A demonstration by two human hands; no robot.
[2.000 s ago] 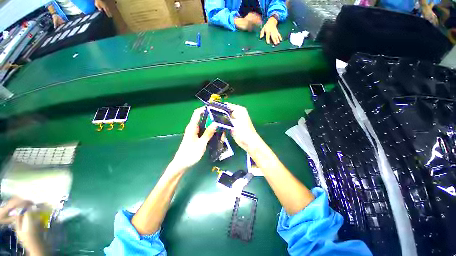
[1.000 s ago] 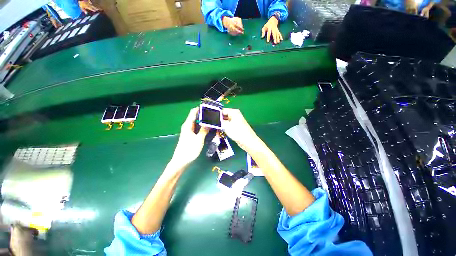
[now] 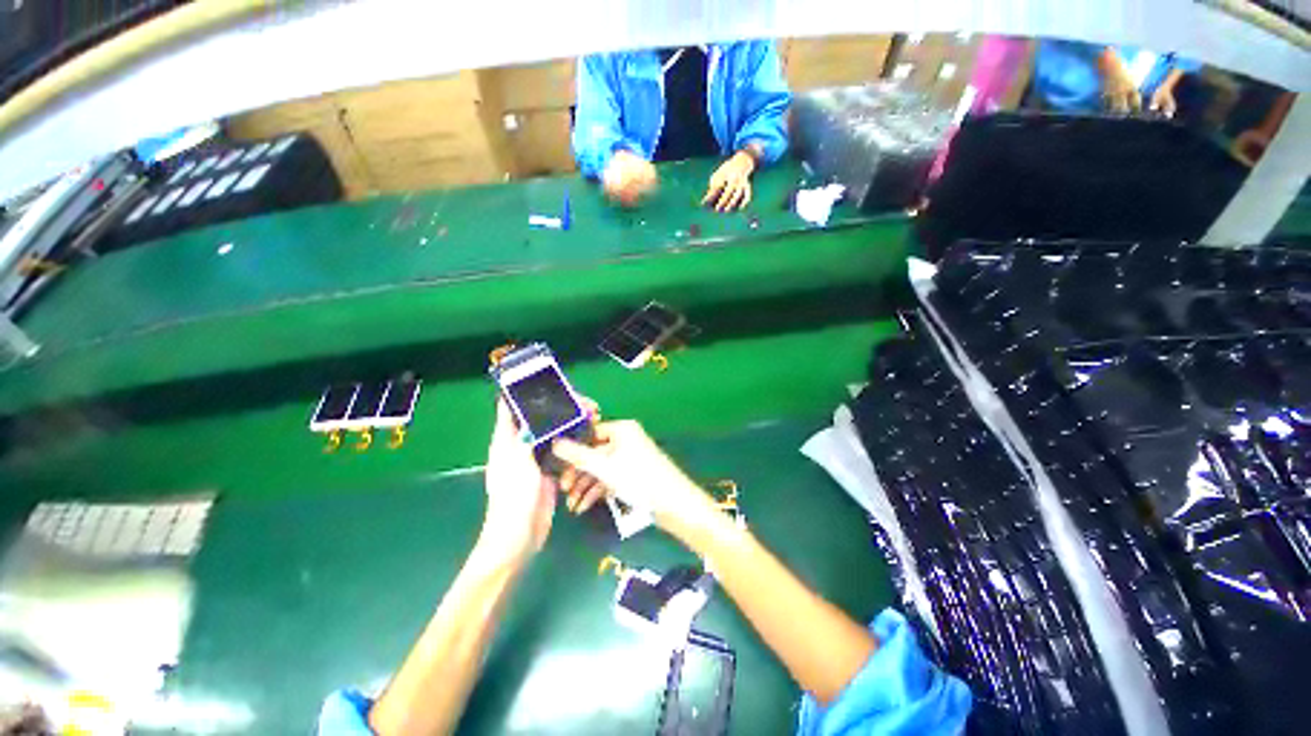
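Observation:
My left hand (image 3: 515, 482) holds a dark phone housing with a white-framed LCD display module (image 3: 544, 398) on it, screen up and tilted, with an orange flex tail (image 3: 500, 354) at its top end. My right hand (image 3: 621, 467) touches the lower end of the housing with its fingers. A loose display (image 3: 641, 594) with an orange tail lies on the green mat below, beside a flat black frame (image 3: 700, 687). Another white-framed piece (image 3: 630, 515) is partly hidden by my right hand.
Three displays (image 3: 367, 403) lie in a row on the recessed green strip (image 3: 216, 410) at left, more displays (image 3: 646, 332) at its centre. Glossy black trays (image 3: 1035, 475) are stacked at right, a black box (image 3: 1064, 180) behind. A person (image 3: 679, 115) works opposite. A gridded sheet (image 3: 122, 526) lies left.
The camera view has tilted up, showing a white rail at the top. My hands have moved left with the housing and display; the right hand has shifted to its lower end.

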